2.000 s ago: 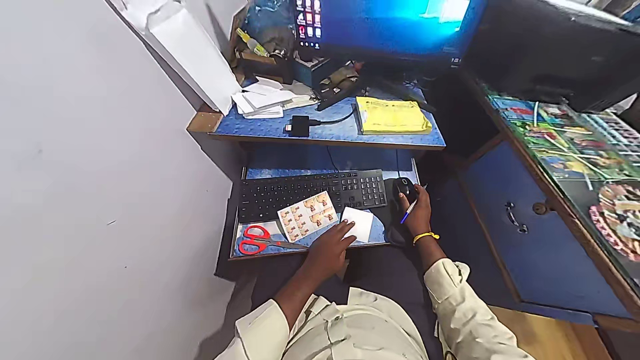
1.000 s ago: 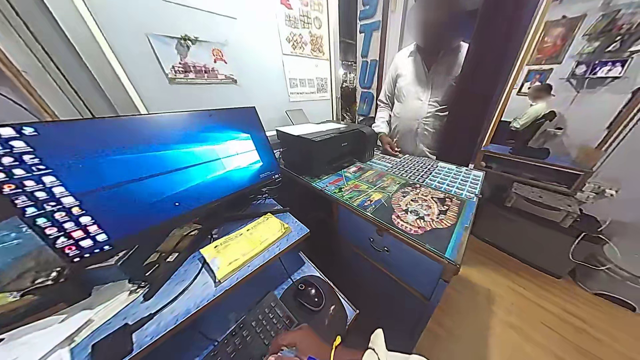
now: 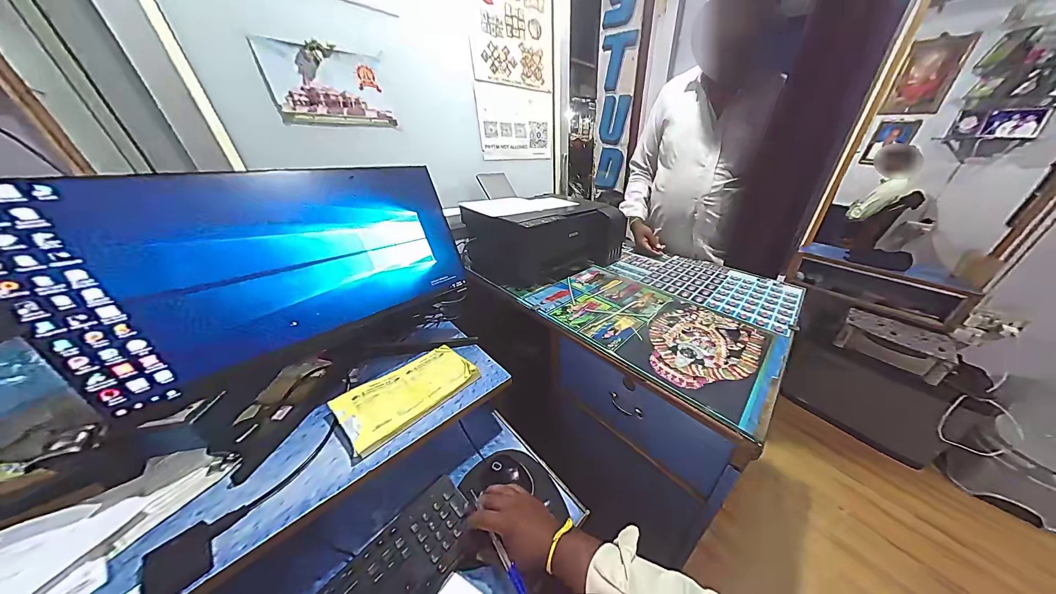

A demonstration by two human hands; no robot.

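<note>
My right hand, with a yellow band at its wrist, is low in the view. A blue pen is held in its fingers and slants down toward the bottom edge. Just beyond the fingertips a black computer mouse lies on a dark pad, and the black keyboard is to the left of the hand. Part of a white paper piece shows at the bottom edge. My left hand is out of view.
A lit monitor stands at the left, with a yellow pad on the shelf before it. A black printer sits on the glass-topped counter. A person stands behind it; another person appears farther right.
The view has swung up and to the right from the keyboard tray. My left hand, seen earlier on the white paper piece beside red-handled scissors, has left the view. My right hand has come off the mouse.
</note>
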